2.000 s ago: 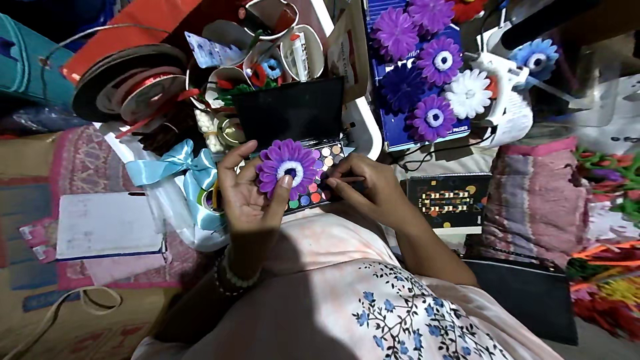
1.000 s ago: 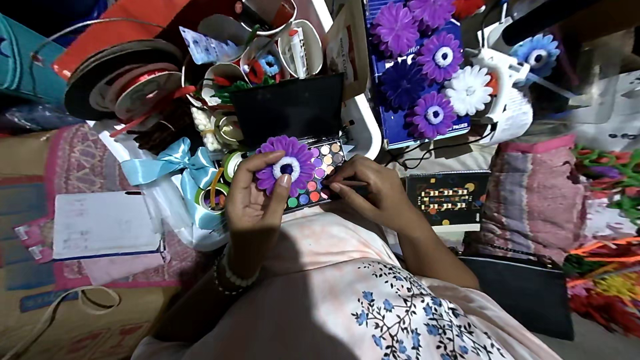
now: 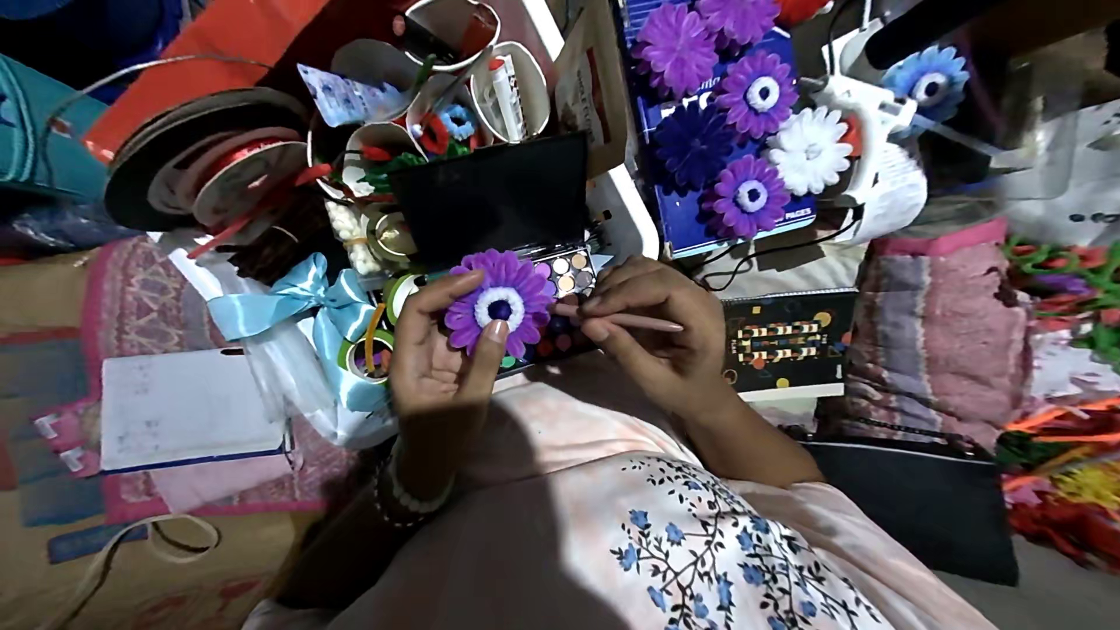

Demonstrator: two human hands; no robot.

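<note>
A purple artificial flower [image 3: 500, 306] with a white ring and dark centre is held between the thumb and fingers of my left hand [image 3: 442, 350]. My right hand [image 3: 661, 337] pinches a thin pinkish applicator or brush [image 3: 643, 322], its tip close to the flower's right edge. Behind and below the flower lies a makeup palette [image 3: 573, 273] with round colour pans, partly hidden by the flower and my hands. Its black lid [image 3: 494, 201] stands raised at the back.
Other purple, dark blue and white flowers lie on a blue box [image 3: 674, 219] at upper right, beside a white glue gun [image 3: 862, 114]. Paper cups, ribbon spools [image 3: 249, 184] and a light blue bow [image 3: 324, 293] are at left. A patterned black box [image 3: 787, 341] sits right of my right hand.
My right hand has lifted off the palette, and the thin applicator now shows in its fingers near the flower. My left hand still holds the flower in about the same place.
</note>
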